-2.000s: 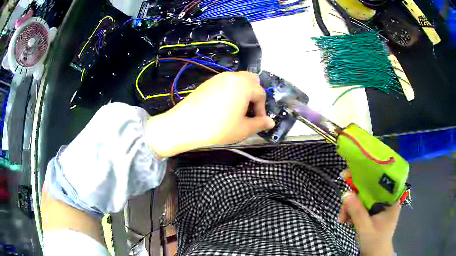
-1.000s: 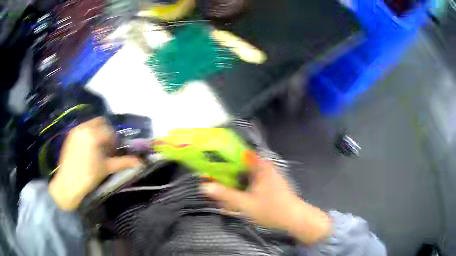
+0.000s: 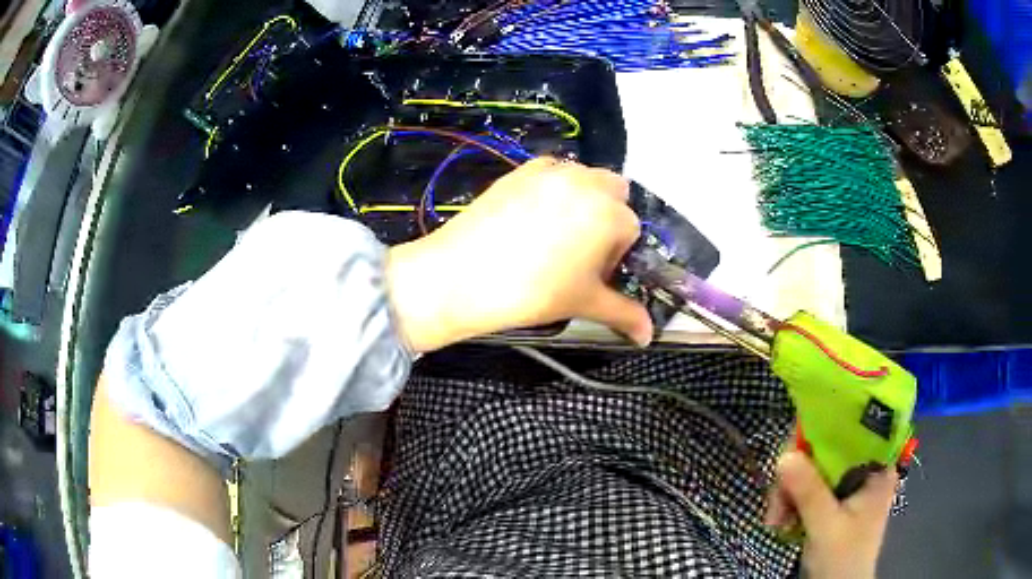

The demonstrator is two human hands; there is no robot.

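Note:
My right hand (image 3: pixel 835 509) is closed round the grip of the lime-green soldering gun (image 3: pixel 843 390). The gun's long metal nose points left and up, and its tip is at the small black housing (image 3: pixel 685 235). My left hand (image 3: pixel 538 255) lies over the left side of this housing with thumb and fingers at its edge; the fingertips are partly hidden. The tip's contact point is hard to see. The large black housing (image 3: pixel 600 96) lies behind my left hand, with yellow-green, blue and brown wires in it.
Green wires (image 3: pixel 832 187) lie at right on the white board (image 3: pixel 685 130), blue wires (image 3: pixel 617 34) beyond it. A pink-and-white fan (image 3: pixel 96 57) stands far left. A black coil on a yellow holder (image 3: pixel 835 59) is at upper right. A grey cable (image 3: pixel 588 379) crosses the lap.
The view swung right and came back. Both hands are still at the housing and gun. My left hand now covers more of the small housing than two seconds ago.

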